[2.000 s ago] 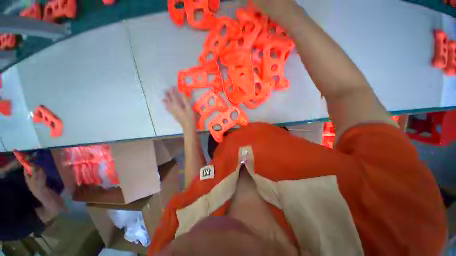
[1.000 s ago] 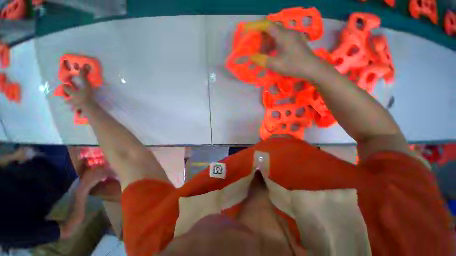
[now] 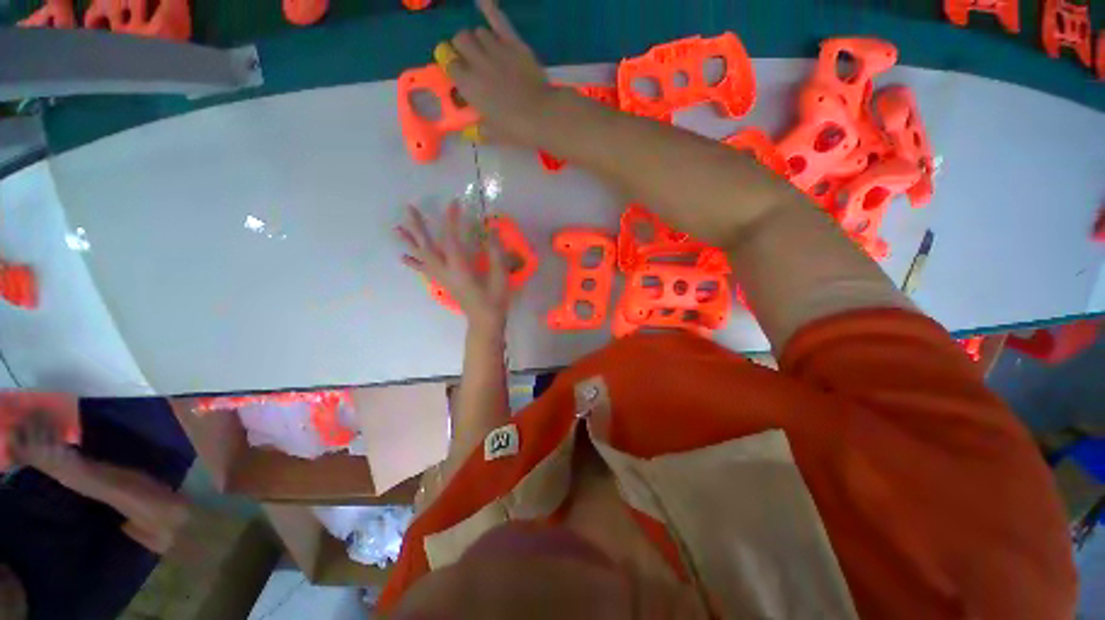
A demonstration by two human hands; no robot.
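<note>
My right hand [image 3: 499,87], with yellow covers on two fingers, reaches across to the bench's back edge and grips an orange controller shell [image 3: 422,112]. My left hand [image 3: 467,264] is spread over another shell [image 3: 515,252] near the bench's front; the palm hides part of it. A shell stands alone [image 3: 584,280] right of it, beside a few overlapping shells [image 3: 674,291]. A larger shell [image 3: 686,78] lies at the back edge. A loose pile [image 3: 836,145] lies to the right, partly behind my right forearm.
The green conveyor belt [image 3: 364,46] runs behind the white bench [image 3: 242,267], carrying orange shells. A grey metal bar [image 3: 133,75] slants over it at left. A thin knife-like tool [image 3: 920,259] lies at right. Open cartons [image 3: 406,434] are below the bench. Another worker's arm [image 3: 115,491] shows lower left.
My left hand has come back from the far left, and the shells it touched there are gone. My right hand has moved left from the pile with a shell. Several shells now lie separately.
</note>
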